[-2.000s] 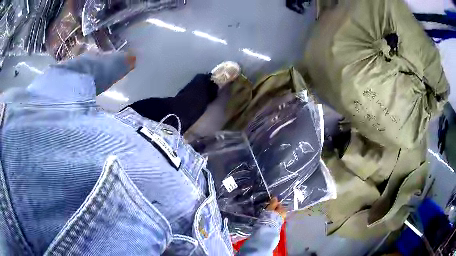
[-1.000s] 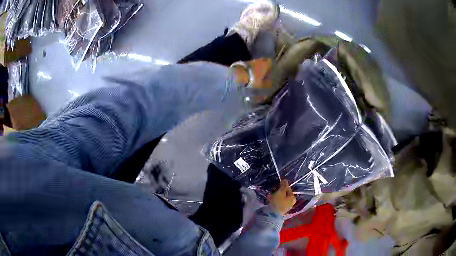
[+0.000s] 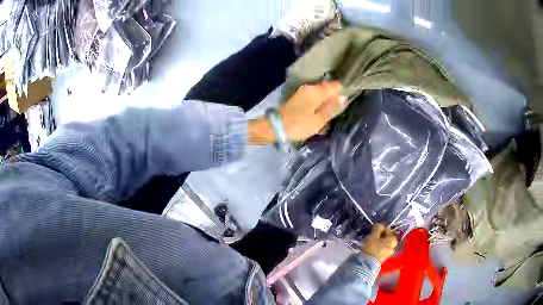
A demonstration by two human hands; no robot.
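Observation:
The bundle of polybagged garments (image 3: 402, 155) lies in front of me, dark cloth in clear glossy plastic, with a thin white strap across it and a small white label. My right hand (image 3: 380, 241) grips the strap at the bundle's near lower side. An olive woven sack (image 3: 381, 56) lies with its edge raised along the bundle's upper side. My left hand (image 3: 312, 110), blurred and with a bracelet at the wrist, is closed on the sack's edge; its fingertips are partly unclear. How far the bundle sits inside the sack is hidden.
A red stool (image 3: 411, 268) stands below the bundle, close to my right hand. Crumpled olive sacks (image 3: 512, 208) lie at the right. Loose polybagged garments (image 3: 119, 41) lie at the upper left, by a brown carton (image 3: 30, 95). My legs and shoe are near the sack.
My left hand has come from the left to the sack's edge. The sack's edge has risen and spread beside the bundle. My right hand stays on the strap. The view has shifted.

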